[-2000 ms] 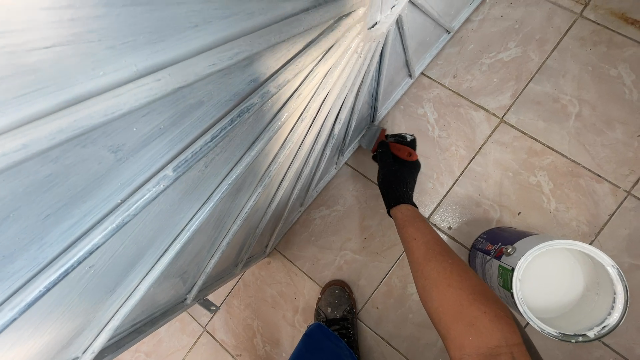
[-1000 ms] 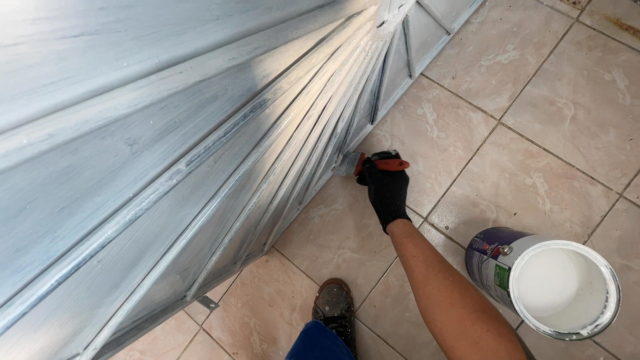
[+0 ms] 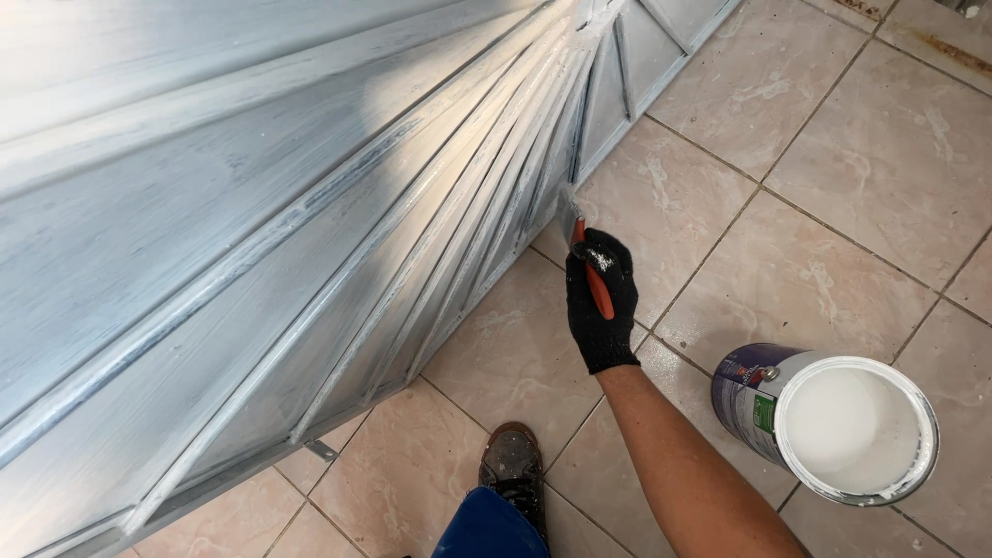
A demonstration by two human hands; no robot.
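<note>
My right hand (image 3: 603, 298), in a black knit glove with white paint on its fingers, grips the red handle of a paintbrush (image 3: 595, 283). The bristles lie at the lower edge of a metal gate or door panel (image 3: 310, 201), just below where its raised ribs converge; whether they touch it I cannot tell. Streaky whitish paint covers the panel and its ribs. To the right of my forearm an open metal can of white paint (image 3: 845, 426) stands on the floor. My left hand is out of the frame.
Beige marbled floor tiles (image 3: 852, 256) with dark grout lie under the can. A paint-spotted shoe (image 3: 511, 465) and a blue trouser leg are at the bottom centre. A small metal tab (image 3: 320, 450) sticks out from the panel's lower edge. Rust stains mark the tiles at the upper right.
My right hand first moved down and left along the panel's edge with the brush. Now the hand has turned, so the brush points up toward the panel rather than to the left.
</note>
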